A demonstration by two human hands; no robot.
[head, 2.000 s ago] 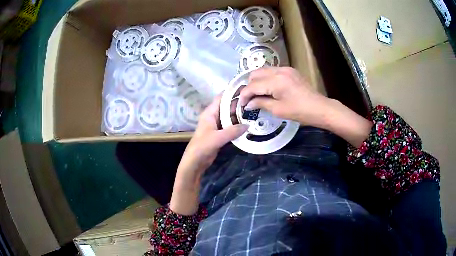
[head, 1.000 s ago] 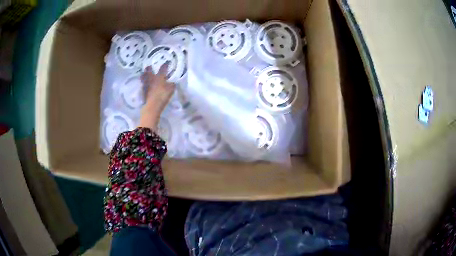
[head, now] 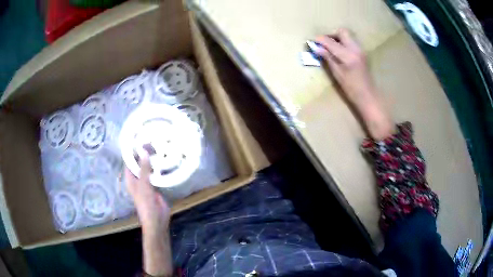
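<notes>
My left hand (head: pixel 145 189) holds a round white plastic housing (head: pixel 184 142) over the open carton (head: pixel 219 103); the housing looks overexposed, with curved slots and small centre holes. My right hand (head: pixel 346 62) is over the cardboard-covered bench, its thumb and fingertips closed on a small square insert (head: pixel 315 48). Another small white insert (head: pixel 310 59) lies on the bench just below those fingertips. More white housings (head: pixel 92 132) lie in the carton, several under a cloudy plastic sheet (head: pixel 116 157).
The tan bench (head: pixel 432 162) has a taped edge beside the carton. A white slotted housing (head: pixel 417 22) lies at its far edge. A blue-white pile of inserts (head: pixel 463 258) is at the lower right. A red object (head: pixel 67 20) stands behind the carton.
My left hand has lifted a housing out of the carton. My right hand has come into view over the bench and grips an insert. The view has turned to the right.
</notes>
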